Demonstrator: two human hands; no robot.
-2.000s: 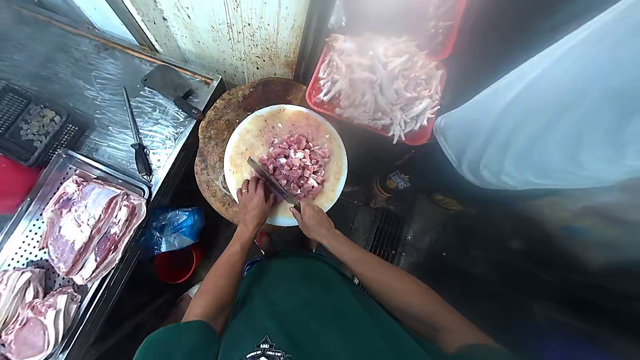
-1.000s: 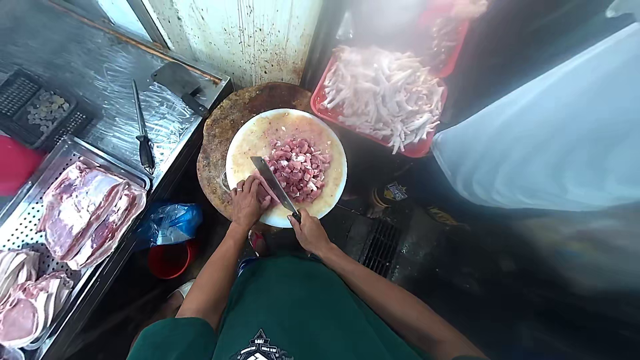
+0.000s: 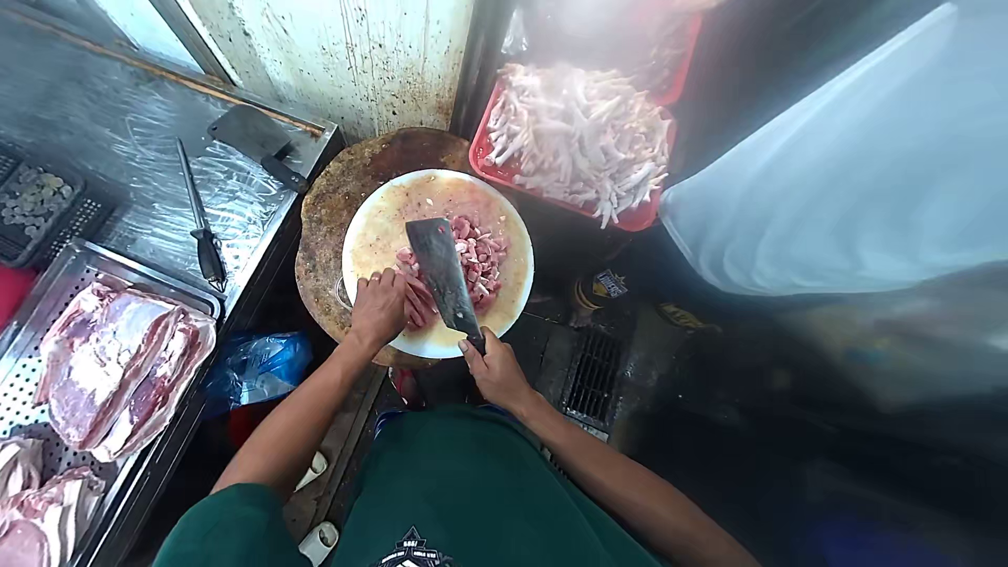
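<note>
My right hand (image 3: 494,368) grips the handle of a cleaver (image 3: 442,276), whose broad blade points up and left over the round white cutting board (image 3: 370,236). The blade lies tilted with its flat face showing. My left hand (image 3: 380,305) rests at the board's left edge, its fingertips on strips of raw meat (image 3: 420,305) just left of the blade. Chopped raw meat pieces (image 3: 482,260) are heaped to the right of the blade, partly hidden by it. Beneath the board is a larger round wooden chopping block (image 3: 321,260).
Chicken feet (image 3: 583,138) fill a red tray (image 3: 642,216) beyond the board. On the metal counter at left are another cleaver (image 3: 252,134), a sharpening steel (image 3: 201,213) and meat slabs (image 3: 118,362) in a perforated metal tray (image 3: 24,378). A blue plastic bag (image 3: 264,366) hangs below.
The cleaver's blade has turned from a narrow edge-on view to show its broad flat face. Strips of meat now show between my left hand and the blade.
</note>
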